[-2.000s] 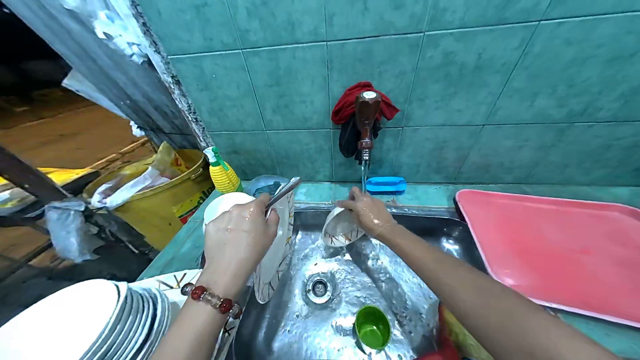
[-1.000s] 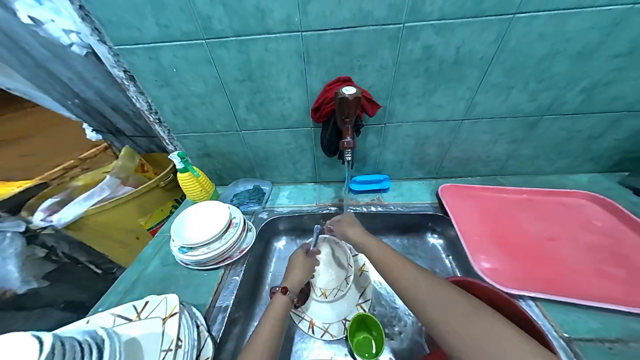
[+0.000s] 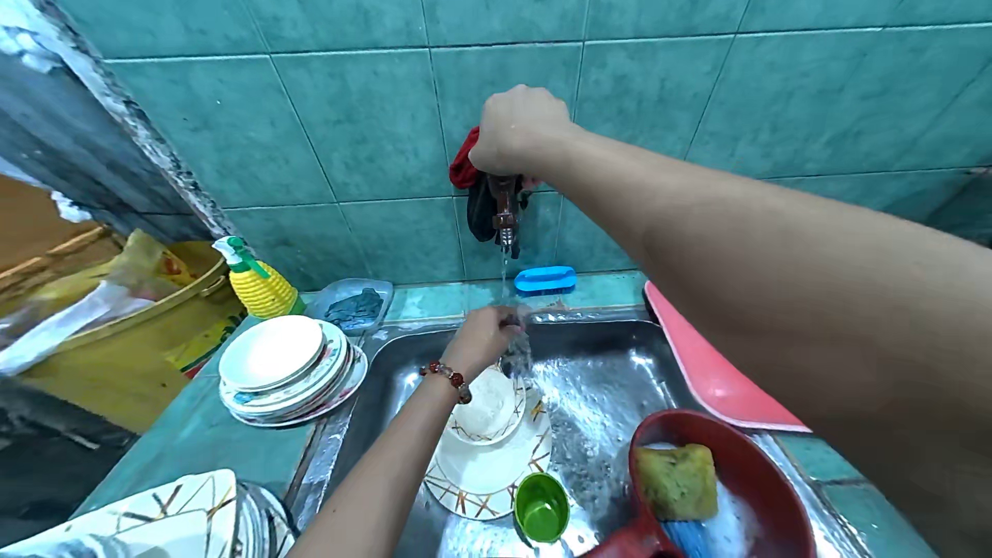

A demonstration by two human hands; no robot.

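Observation:
My right hand (image 3: 523,132) is closed over the top of the wall faucet (image 3: 505,205), covering its handle. Below the spout, my left hand (image 3: 487,337) is in the running water with its fingers curled; whether it holds the spoon-like utensil seen before cannot be told. Under it a patterned bowl (image 3: 487,407) rests on a larger patterned plate (image 3: 480,473) in the steel sink (image 3: 612,380). A green cup (image 3: 542,508) sits at the plate's lower right. A red dipper (image 3: 763,473) at the right holds a yellow-green sponge (image 3: 678,482) and suds.
Stacked white plates (image 3: 275,353), a yellow spray bottle (image 3: 263,287) and a plastic tub (image 3: 353,302) stand left of the sink. More patterned dishes (image 3: 178,504) are nearer. A blue brush (image 3: 545,280) lies behind the sink, a pink tray (image 3: 721,372) at the right.
My right hand has moved up from the bowl to the faucet top. The bowl, held earlier, rests on the plate. The view has shifted, and the red dipper shows more fully.

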